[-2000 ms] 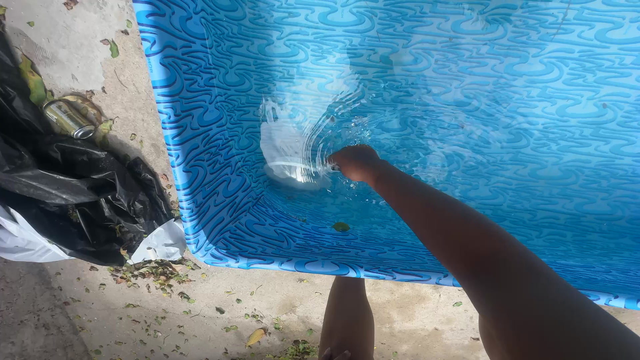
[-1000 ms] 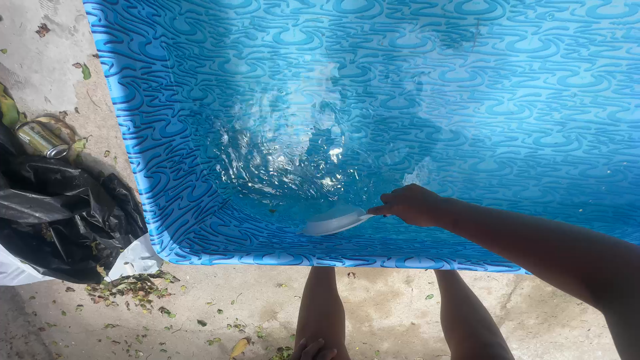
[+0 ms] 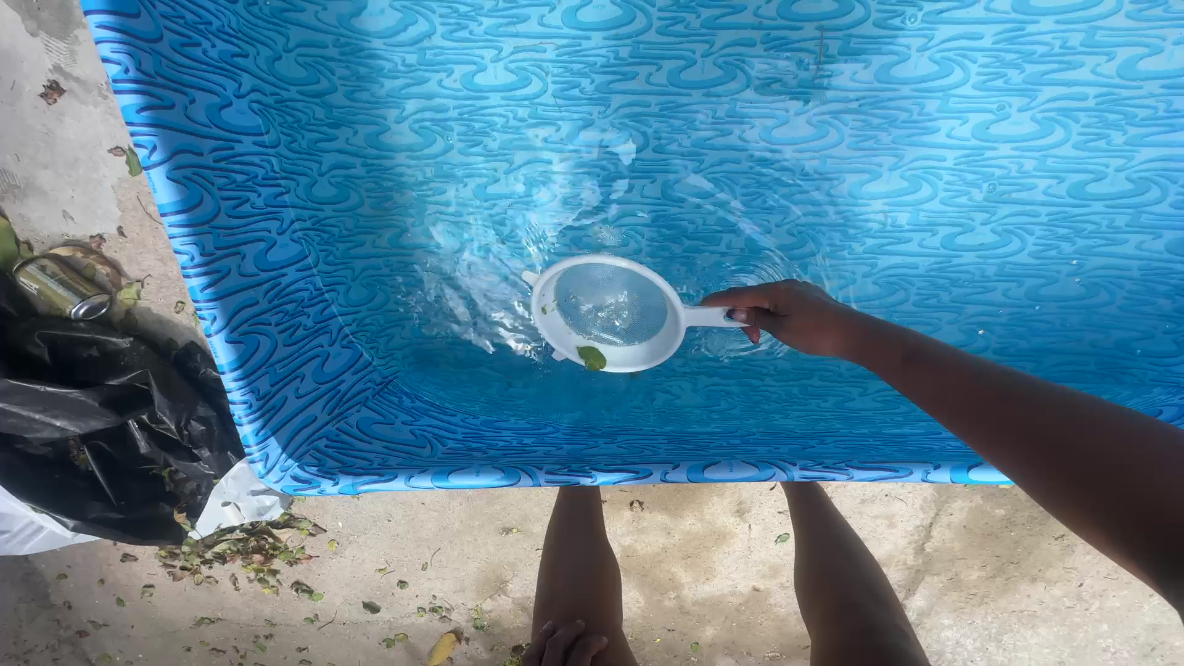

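Observation:
My right hand (image 3: pixel 782 316) grips the handle of a white plastic strainer (image 3: pixel 548 326) with a fine mesh. The strainer is at the water in the blue patterned pool (image 3: pixel 277 305), near its lower left corner, with its bowl facing up. A green leaf (image 3: pixel 591 358) lies on the strainer's near rim, and a few small bits cling inside. Ripples surround the strainer and the hand. My left hand (image 3: pixel 566 645) rests by my leg at the bottom edge of the view; only its fingers show, and nothing is seen in them.
Left of the pool, a black plastic bag (image 3: pixel 102 416) lies on the concrete with a metal can (image 3: pixel 60 287) beside it. A white plastic piece (image 3: pixel 242 499) touches the pool's corner. Fallen leaves (image 3: pixel 250 550) are scattered below. My legs stand against the pool's near wall (image 3: pixel 647 475).
The strainer, mostly submerged earlier, is now turned bowl up at the surface with a leaf on it. A leaf floated near the pool's near wall two seconds ago.

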